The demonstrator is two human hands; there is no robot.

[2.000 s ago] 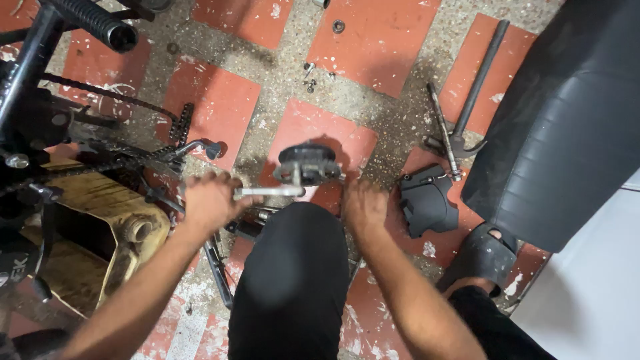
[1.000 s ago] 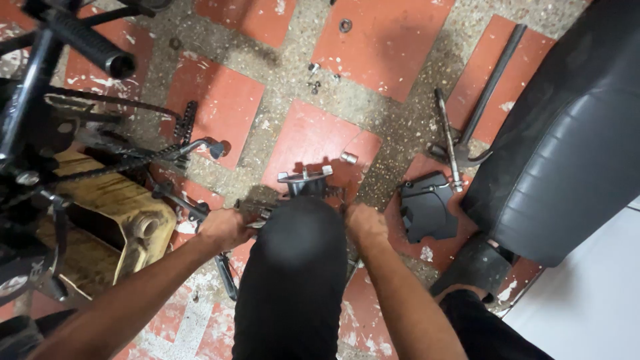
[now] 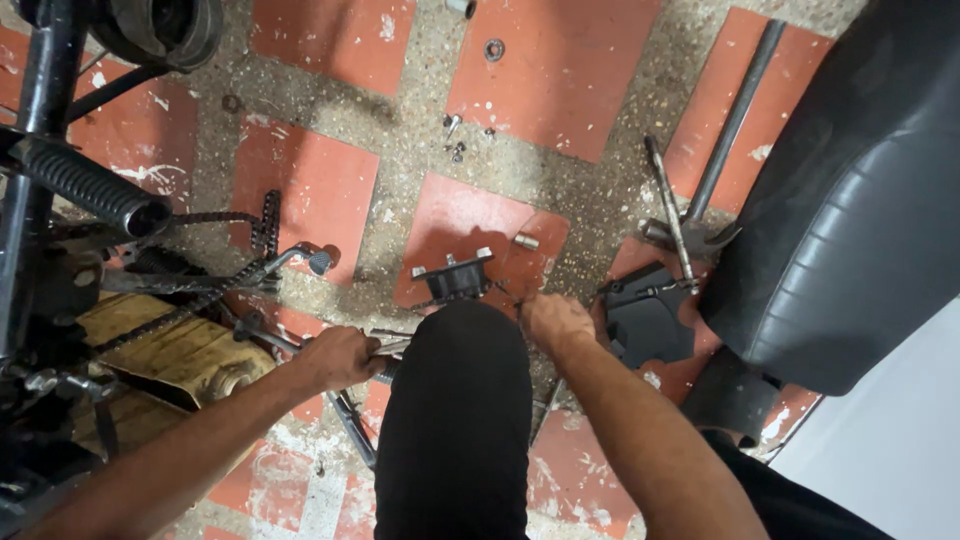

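Note:
My left hand [image 3: 341, 358] is closed on a metal tool handle [image 3: 391, 346] whose far end goes behind my knee. Across from it, my right hand [image 3: 556, 324] is curled at the other side of the knee, beside a thin dark piece; its fingers are partly hidden, so what it grips cannot be told. Between the hands, just beyond the knee, a black part with silvery lugs [image 3: 455, 277] shows, its lower side hidden. A small metal socket [image 3: 526, 241] lies on the red tile to its right.
A motorcycle frame with a footpeg [image 3: 94, 184], a chain [image 3: 180, 307] and a yellowish plastic container [image 3: 169, 345] are at left. Right are a hammer [image 3: 731, 127], a metal rod [image 3: 670, 206], a black cover [image 3: 646, 319] and a black seat [image 3: 847, 202]. Small screws [image 3: 454, 139] lie ahead.
Two seconds ago a silvery wrench handle lay across the front of the knee by my left hand; now that hand is lower, beside the knee. The black part has tilted.

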